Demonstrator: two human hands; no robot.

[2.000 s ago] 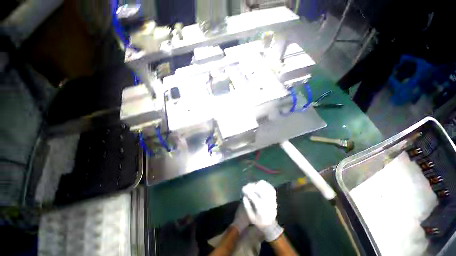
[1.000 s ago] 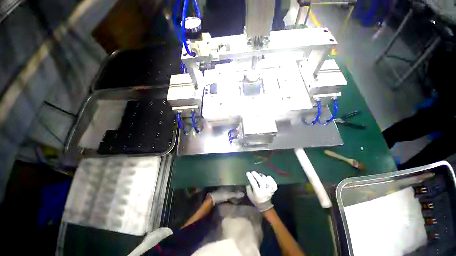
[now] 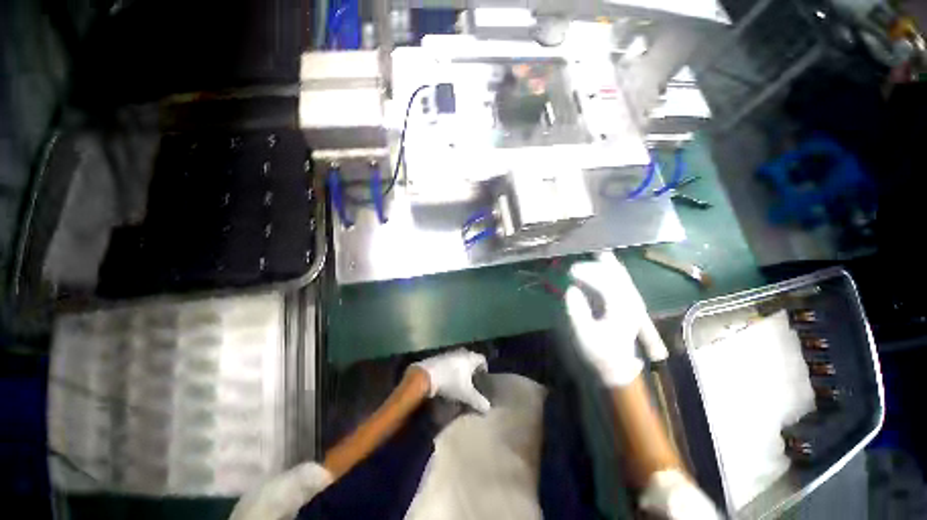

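Note:
My left hand [image 3: 454, 378], in a white glove, is over my lap with its fingers curled around a dark gap; I cannot tell if it holds anything. My right hand [image 3: 608, 320], gloved and blurred, is over the bench's front edge beside the white tube [image 3: 651, 338]. A dark patch shows between its fingers; I cannot tell if it is a part. Thin red-handled pliers [image 3: 554, 288] lie just left of it. The silver-white press fixture [image 3: 549, 203] stands ahead, with a dark recess [image 3: 523, 107] showing an orange patch.
At left are a tray of black parts [image 3: 317, 254] and a white blister tray [image 3: 168, 391] below it. At right is a rimmed tray [image 3: 724, 447] with dark-and-orange parts. A brush [image 3: 678, 266] and dark-handled pliers [image 3: 689, 200] lie right of the machine. Blue hoses [image 3: 351, 195] loop at its front.
My hands, together two seconds ago, are now well apart. My right hand has moved forward and right to the white tube. The view has shifted, and the machine sits higher in it.

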